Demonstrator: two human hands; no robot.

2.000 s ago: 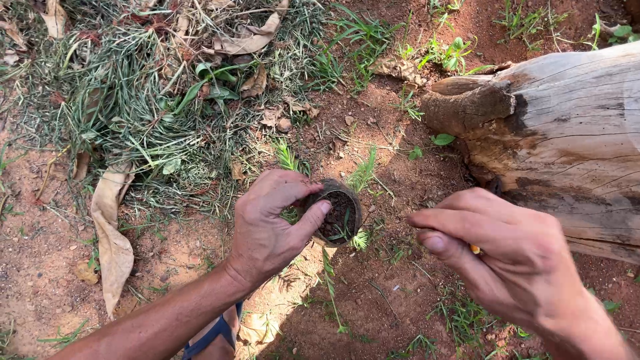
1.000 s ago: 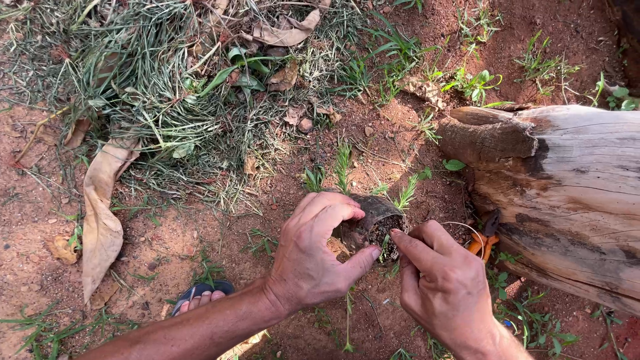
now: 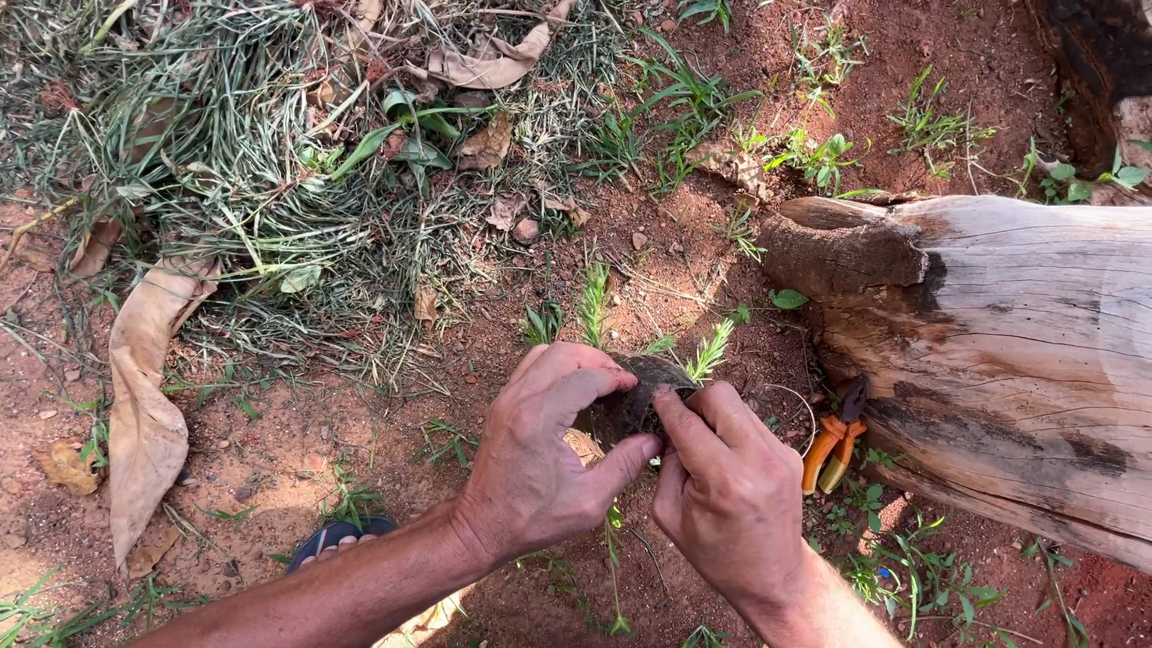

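A small dark round pot [image 3: 661,371] with soil is held tilted above the red ground between both hands. My left hand [image 3: 549,450] grips its left side, with the thumb below and the fingers above. The fingertips of my right hand [image 3: 729,477] pinch the pot's right rim. Whether they also hold something thin cannot be told. Small feathery green sprigs [image 3: 711,349] show just behind the pot. Pliers with orange handles [image 3: 832,450] lie on the ground right of my right hand, against the log, beside a thin curved wire [image 3: 804,400].
A large weathered log [image 3: 1008,360] lies at the right. Cut grass [image 3: 243,180] is heaped at the upper left, with a long dry leaf [image 3: 144,414] below it. A foot in a dark sandal [image 3: 337,540] stands at the lower left. Weeds dot the red soil.
My right hand has come from the right to the pot's rim. The pot, upright at first, is now tilted. The pliers show more plainly beside the log.
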